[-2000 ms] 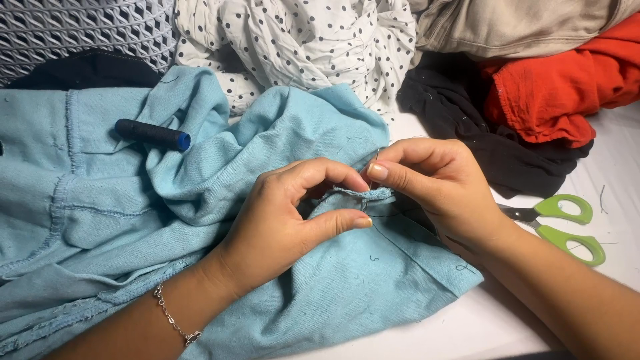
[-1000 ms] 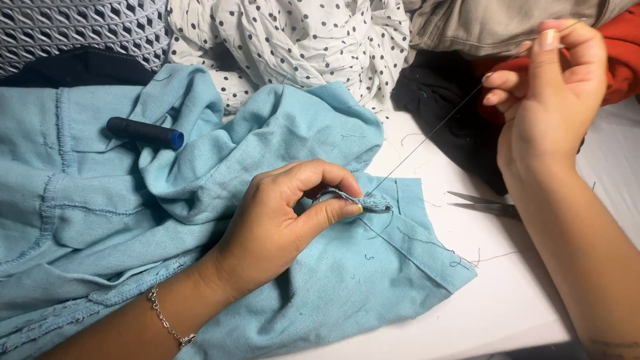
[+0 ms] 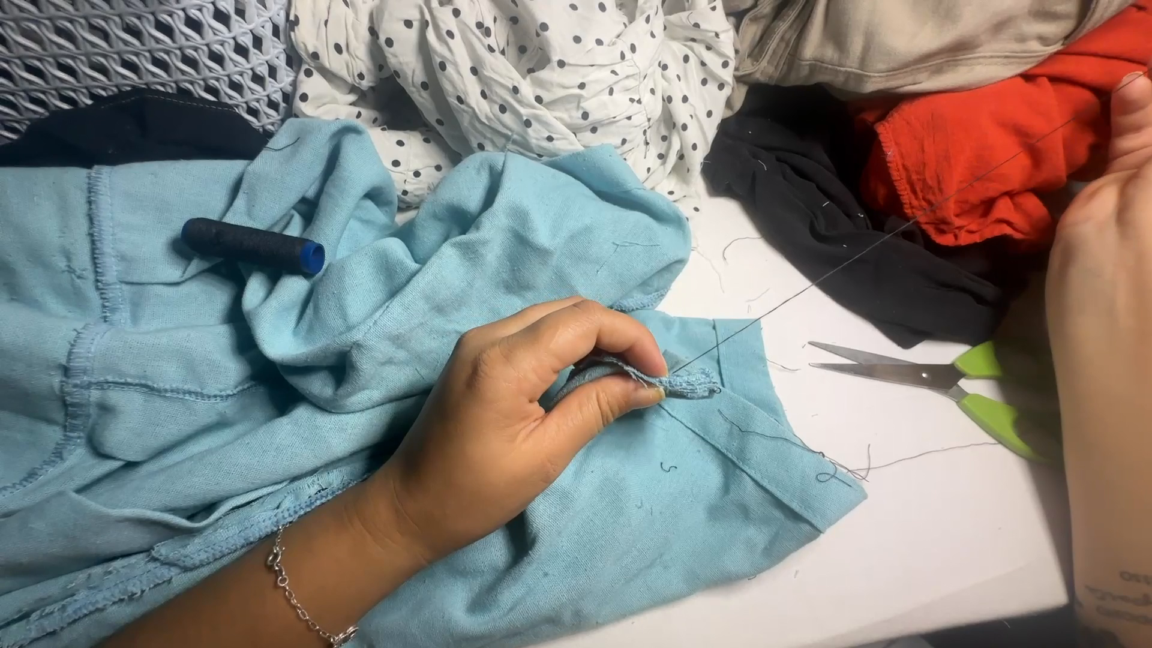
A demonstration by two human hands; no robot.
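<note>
My left hand [image 3: 540, 405] pinches a seam edge of a light blue fabric garment [image 3: 702, 504] between thumb and forefinger. From that pinched edge a dark thread [image 3: 832, 273] runs taut up to the right, toward my right hand [image 3: 1111, 207], which is partly cut off by the frame's right edge. Its fingertips are mostly out of view, and no needle can be made out. A spool of dark thread [image 3: 252, 246] lies on the garment at the left. Scissors with green handles [image 3: 936, 373] lie with parted blades beside my right forearm.
A white polka-dot cloth [image 3: 549, 72], beige fabric [image 3: 927, 45], red fabric [image 3: 981, 171] and black fabric [image 3: 837, 216] are heaped along the back. A grey woven plastic basket [image 3: 144, 54] stands at the back left. Loose thread ends lie on the white surface [image 3: 927, 549].
My right hand has moved from beside my left hand up and out to the right, and the thread is drawn out long. My left hand still pinches the seam edge.
</note>
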